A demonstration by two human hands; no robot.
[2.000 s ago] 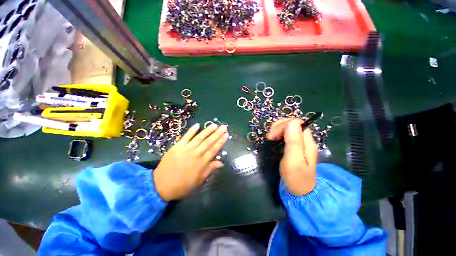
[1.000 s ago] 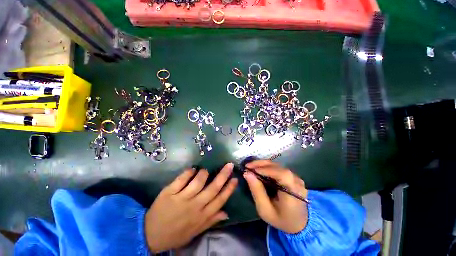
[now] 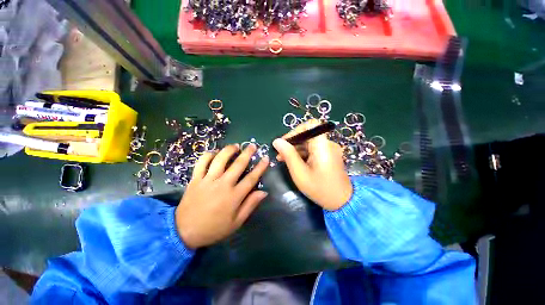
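Note:
My left hand (image 3: 216,199) lies flat, palm down, with fingers spread, its fingertips at a few small ringed parts (image 3: 256,148) between the two heaps. My right hand (image 3: 317,164) holds a slim black tool (image 3: 311,133), its thumb and finger close to the same ringed parts. The tool's tip is hidden by the fingers. One heap of ringed parts (image 3: 185,149) lies beyond my left hand. The other heap (image 3: 364,149) is partly hidden behind my right hand.
A pink-red tray (image 3: 382,43) with heaped parts is at the back. A yellow box (image 3: 121,132) of markers and a small dark square frame (image 3: 72,177) are at left, near a metal post (image 3: 122,39). Clear strips with dark rows (image 3: 451,113) lie at right on the green mat (image 3: 269,83).
Since one second ago, both hands have moved away from the near edge to the middle ringed parts. My right hand still holds the black tool. The camera view has shifted.

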